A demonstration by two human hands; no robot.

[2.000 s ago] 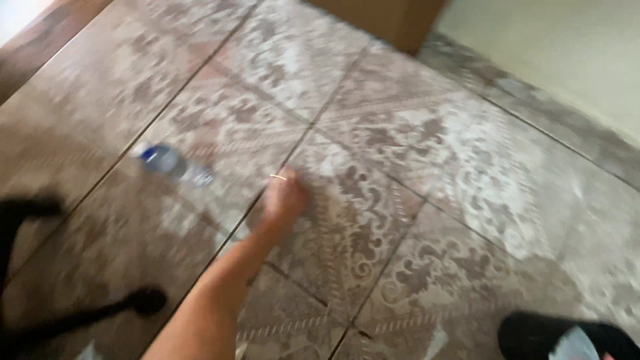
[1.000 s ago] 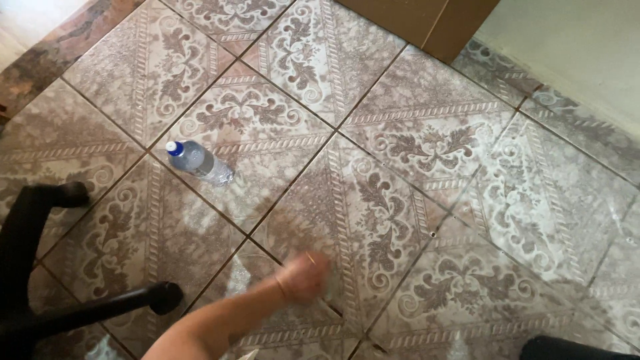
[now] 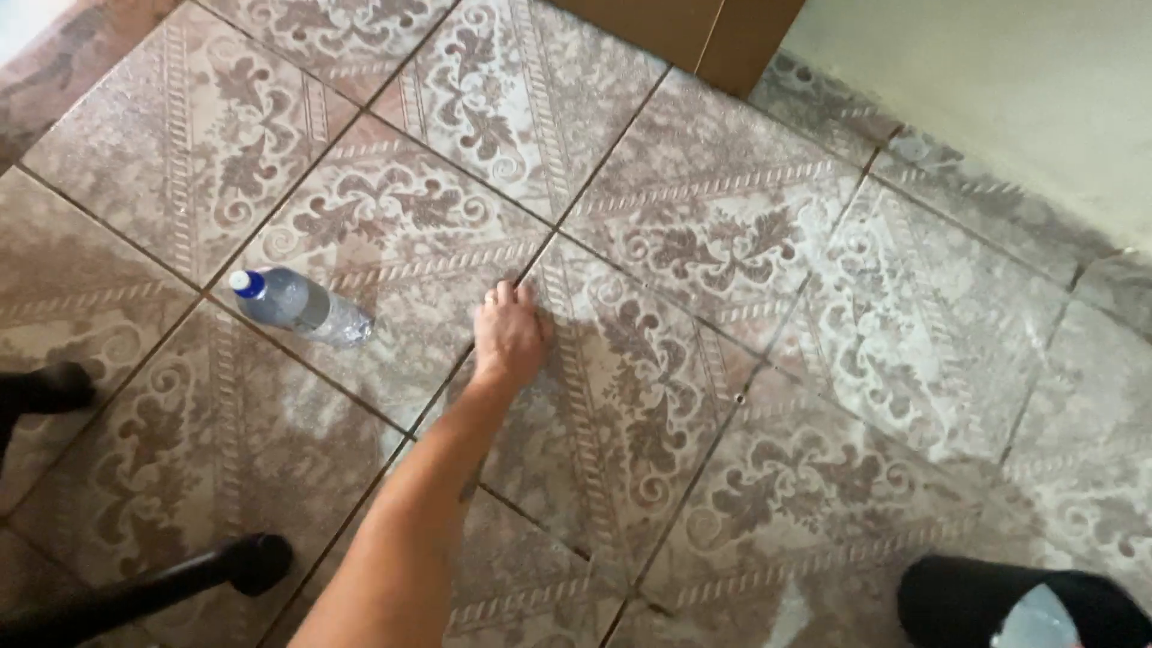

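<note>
My left hand [image 3: 511,331] reaches down to the patterned tile floor [image 3: 630,360], palm down, its fingers bent over a dark grout line. A ring shows on one finger. Whether anything lies under the palm or fingers is hidden. Left of this hand, not touching it, a clear plastic bottle [image 3: 301,304] with a blue and white cap lies on its side on the tiles. My right hand cannot be made out in the view.
Black legs of a chair or stand [image 3: 256,564] reach in at the lower left. A brown panel [image 3: 666,27] meets the floor at the top, beside a pale wall [image 3: 999,99]. At bottom right is a dark rounded thing [image 3: 954,594] with a pale, translucent item [image 3: 1039,616] over it.
My left hand, blurred in both earlier frames, now shows sharply and lies farther up in the view. The bottle remains on its side on the floor.
</note>
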